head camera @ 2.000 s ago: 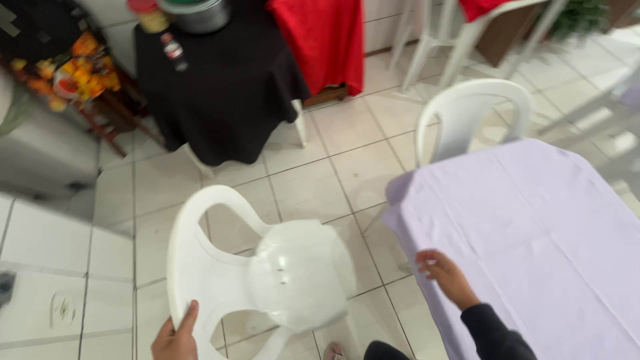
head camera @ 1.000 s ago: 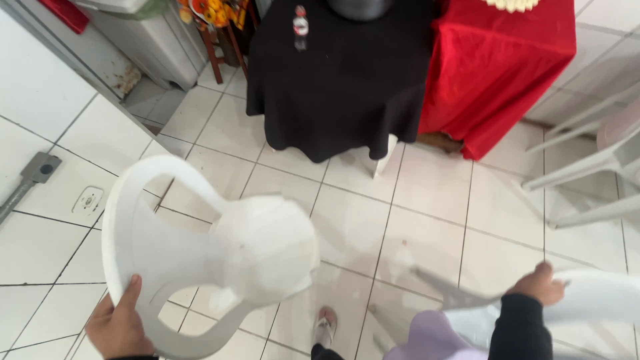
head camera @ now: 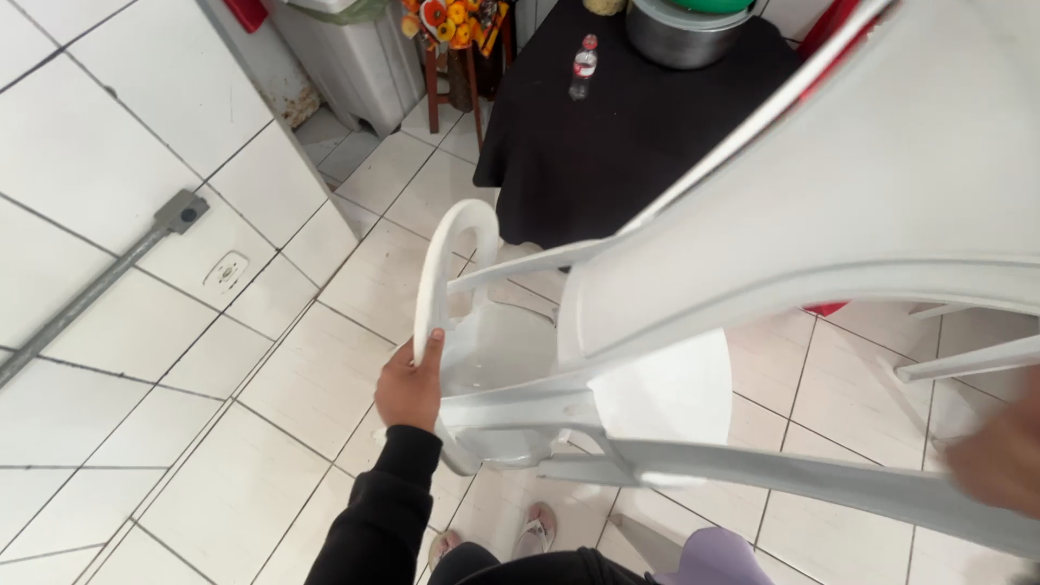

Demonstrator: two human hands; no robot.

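Observation:
My left hand [head camera: 409, 387] grips the backrest rim of a white plastic chair [head camera: 504, 349], which stands low at the centre. A second white plastic chair [head camera: 829, 195] is lifted and tilted across the right side, close to the camera, its seat and legs overlapping the first. My right hand [head camera: 995, 447] is blurred at the right edge, beside a leg of the raised chair; its fingers and contact are unclear. A corner of lilac tablecloth [head camera: 719, 559] shows at the bottom, right of my body.
A table with a black cloth [head camera: 561, 154] stands ahead, bearing a plastic bottle [head camera: 583, 67] and a metal pot [head camera: 686, 32]. A grey bin [head camera: 357, 65] and a wooden stool [head camera: 434, 93] are behind. A tiled wall with a grey conduit [head camera: 89, 292] rises on the left.
The second chair, at the lower right with my right hand by it a second ago, is now raised and brought over the first chair. My left hand keeps hold of the first chair.

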